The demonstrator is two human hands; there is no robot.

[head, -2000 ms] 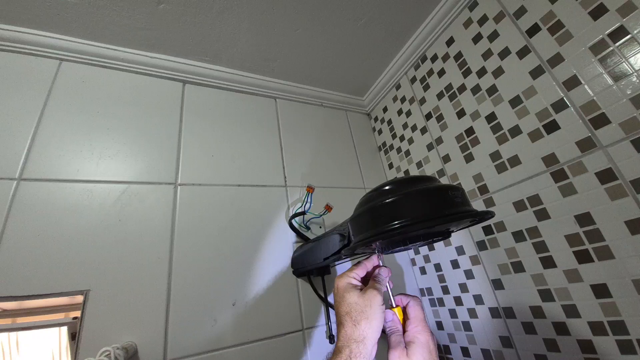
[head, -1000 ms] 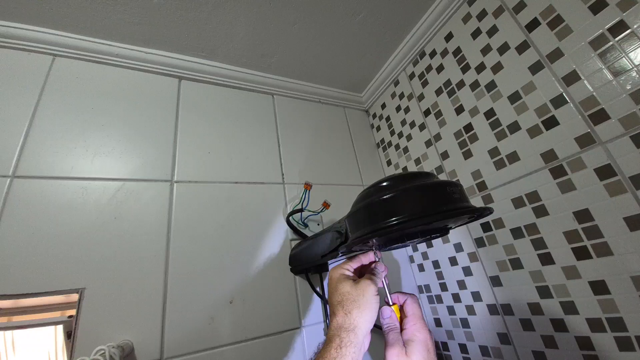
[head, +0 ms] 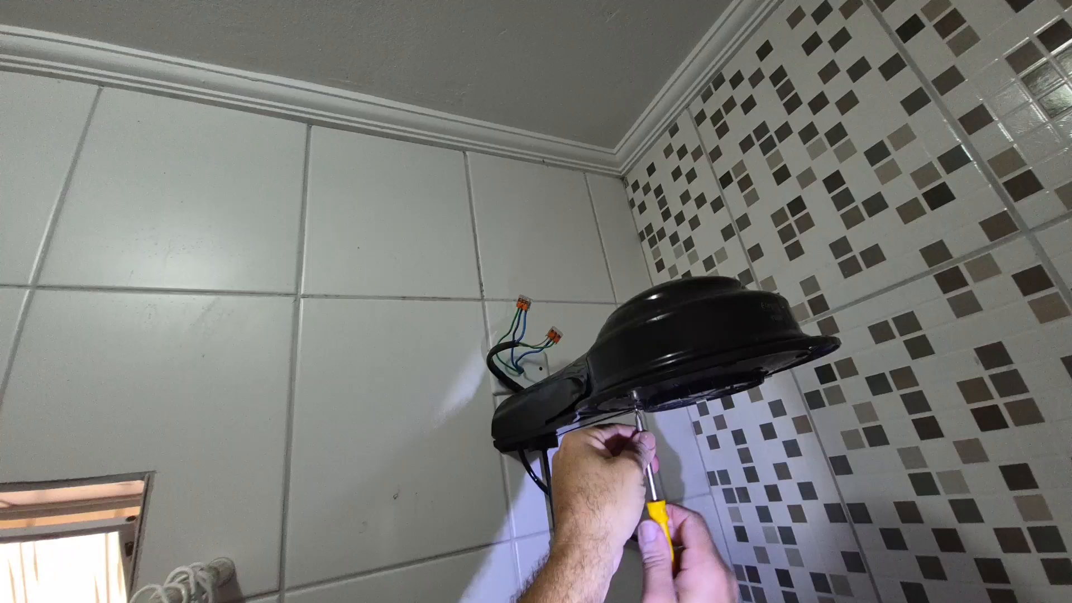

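Observation:
A black plastic shower-like fixture (head: 695, 339) with a wide domed head and a short arm is set against the tiled wall. Beneath its head, my left hand (head: 599, 469) pinches the metal shaft of a screwdriver near the tip, which touches the underside. My right hand (head: 691, 557) grips the yellow handle of the screwdriver (head: 658, 515) from below. Behind the fixture's arm, blue and green wires (head: 512, 339) rise from a black cable and end in two orange lever wire connectors (head: 554, 336). What the tip engages is too small to tell.
White wall tiles (head: 385, 402) meet a mosaic-patterned wall (head: 888, 276) at the corner, under a white ceiling cornice (head: 335, 105). A framed opening (head: 144, 519) is at lower left, with a coiled white cord (head: 188, 582) beside it. A black cable (head: 533, 477) hangs beneath the fixture's arm.

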